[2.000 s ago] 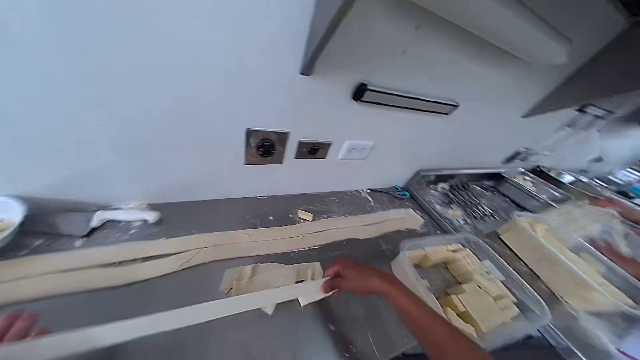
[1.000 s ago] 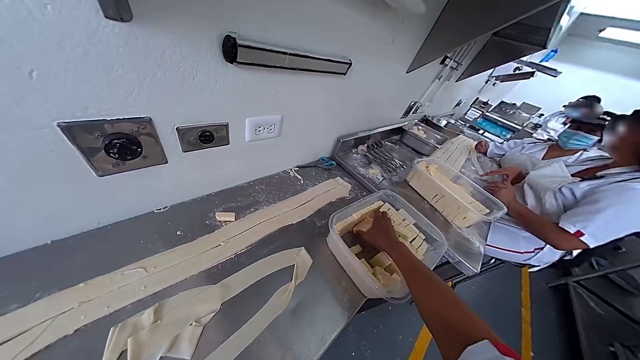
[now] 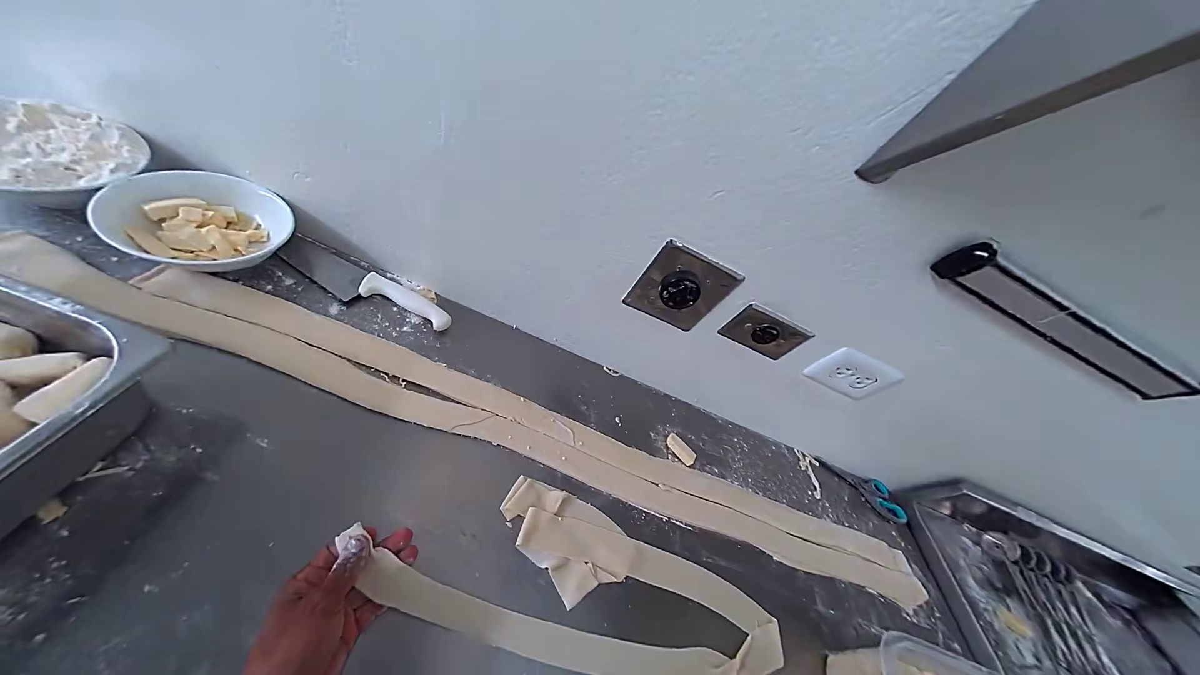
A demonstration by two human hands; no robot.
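My left hand (image 3: 323, 600), at the lower left, pinches one end of a long dough strip (image 3: 506, 633) between thumb and fingers. From there the strip runs right along the bottom edge, turns back at a fold and ends in a loose, crumpled heap (image 3: 577, 539) on the metal counter. Two more long dough strips (image 3: 525, 436) lie side by side, flat, running diagonally behind it. My right hand is out of view. At the lower right edge only a corner of a clear plastic container (image 3: 923, 656) shows.
A metal pan (image 3: 141, 361) of pale pieces stands at left. Behind are a bowl of cut cheese-like pieces (image 3: 281, 225), a floury bowl (image 3: 75, 192) and a white-handled knife (image 3: 403, 298). Blue-handled scissors (image 3: 881, 502) lie near a tray of utensils (image 3: 952, 525) at right.
The view has swung left. My right hand, in the container of cut pieces one second ago, has left the view. My left hand, out of view then, now shows holding the strip's end.
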